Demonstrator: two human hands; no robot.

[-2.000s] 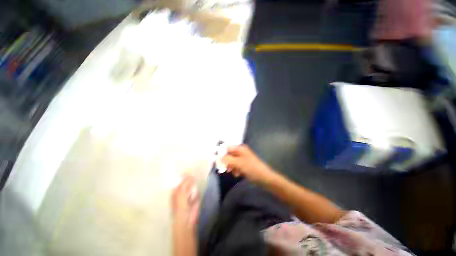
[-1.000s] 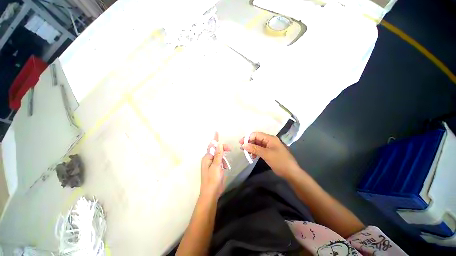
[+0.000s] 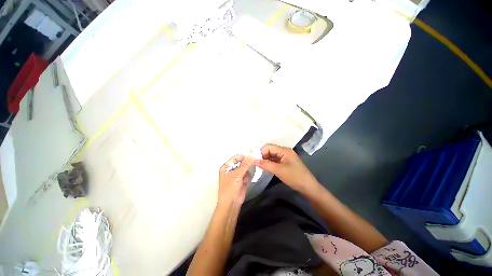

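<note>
Small white tape strips point(image 3: 255, 171) are held between my hands near the table's front edge. My left hand point(image 3: 234, 177) holds white strips in its fingers, palm partly turned up. My right hand point(image 3: 281, 164) has its fingertips together against the strips at my left fingers. The hands touch or nearly touch. The exact number of strips and each fingertip's hold are partly washed out by glare.
A long white tape bundle point(image 3: 85, 245) and a crumpled dark rag point(image 3: 73, 180) lie at left. White panels point(image 3: 350, 48) and a yellowish tape roll point(image 3: 301, 21) are farther off. A small white pile point(image 3: 213, 26) lies beyond. A blue crate point(image 3: 431, 175) stands right.
My hands have come together; one second ago they were apart, each with white strips. Two seconds ago the view was blurred and turned elsewhere.
</note>
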